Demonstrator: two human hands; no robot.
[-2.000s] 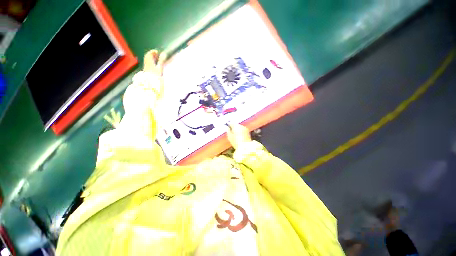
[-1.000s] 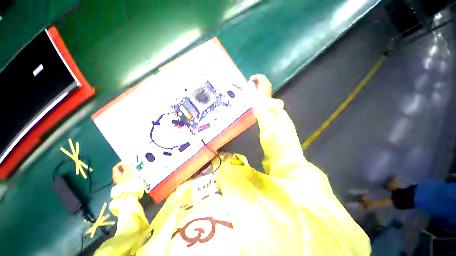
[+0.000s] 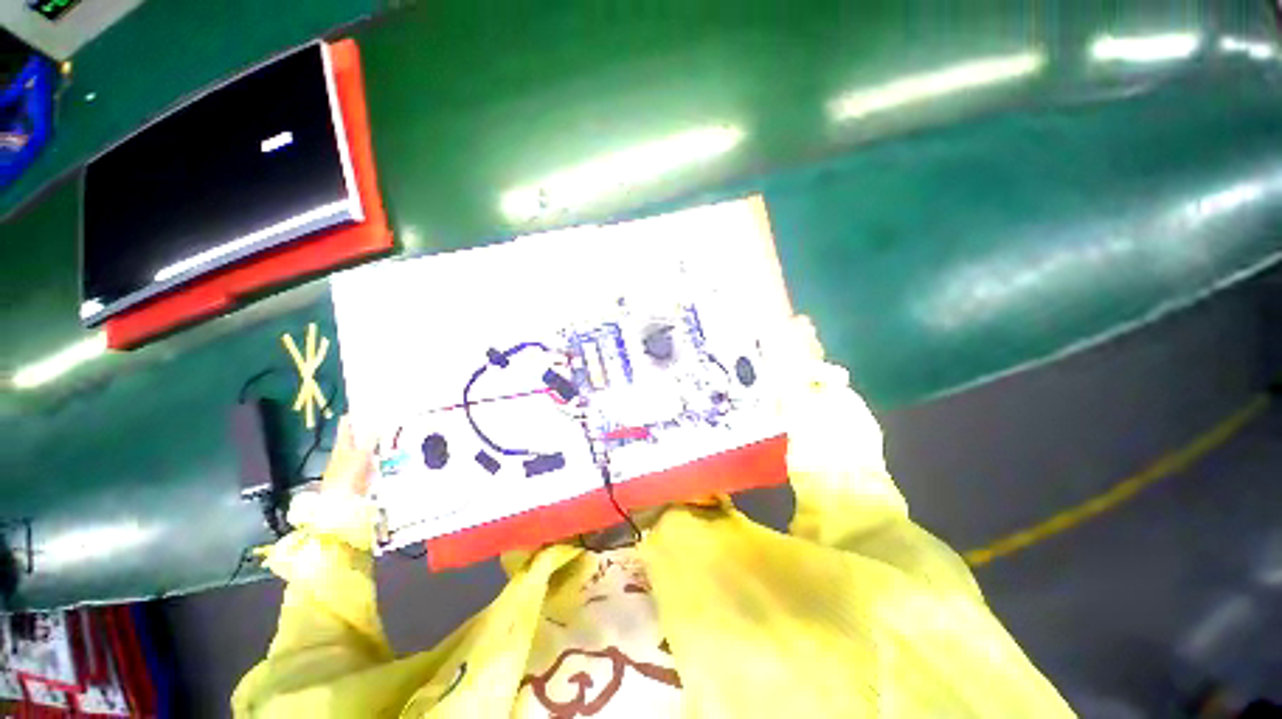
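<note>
An all-in-one unit (image 3: 464, 316) lies back side up on a red-orange pad (image 3: 605, 517) at the bench's front edge. A bluish mainboard (image 3: 602, 363) with a round dark fan (image 3: 658, 341) is on its white back. A dark cable loop (image 3: 475, 407) and small black modules lie left of the board. A thin dark cable (image 3: 609, 480) hangs over the front edge. My left hand (image 3: 347, 464) holds the unit's left edge. My right hand (image 3: 804, 344) is at its right edge, overexposed, with fingers hard to see.
Another unit (image 3: 211, 183), screen side up on a red-orange pad, lies at the back left. A black power adapter (image 3: 255, 447) and pale yellow tape cross (image 3: 307, 374) are left of my left hand. The green bench (image 3: 970, 267) extends right. Red-edged items (image 3: 120, 660) stand at lower left.
The held unit has turned clockwise to lie squarer across my view. The view has also shifted; the screen-up unit now shows more fully. My hands remain at the unit's two sides.
</note>
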